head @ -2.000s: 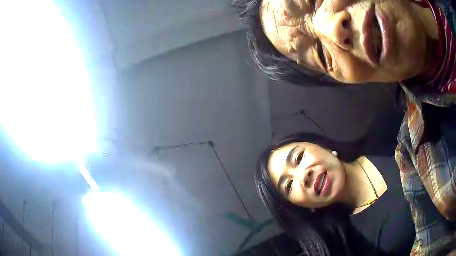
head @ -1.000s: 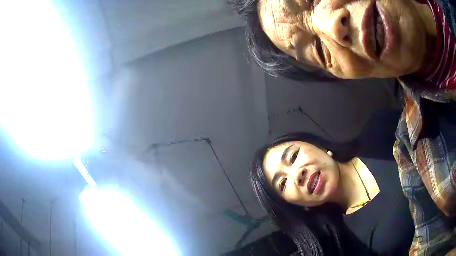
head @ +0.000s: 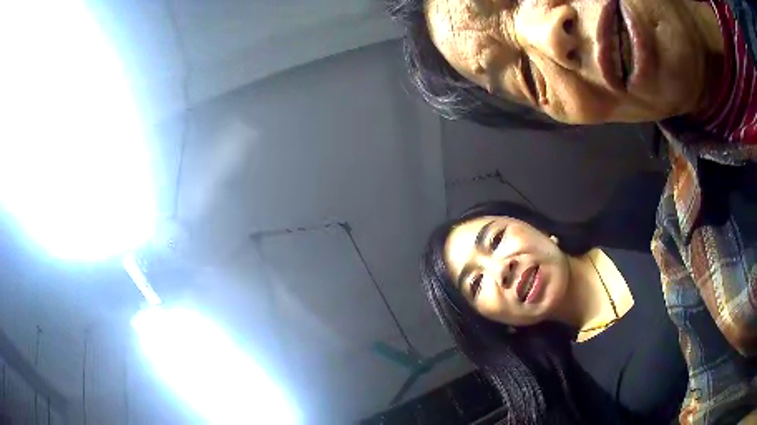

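Neither of my hands can be made out, and no garment or tool being worked on shows. The view looks up at the ceiling and lies on its side. Nearest is a person (head: 573,66) at the upper right, cut off by the edge, in a plaid garment (head: 701,274) over a red striped collar (head: 737,79). A second person (head: 515,270) in a dark top (head: 631,357) is at the lower right, behind the first.
Two very bright tube lights, one at the upper left (head: 70,124) and one at the lower left (head: 212,365), wash out that side. A grey ceiling (head: 324,149) with thin dark lines fills the middle. A green bracket-like thing (head: 407,357) shows at the bottom.
The nearer person's head sits slightly higher in the picture. The second person's head has shifted a little and turned slightly. The ceiling lines and lights have moved up slightly.
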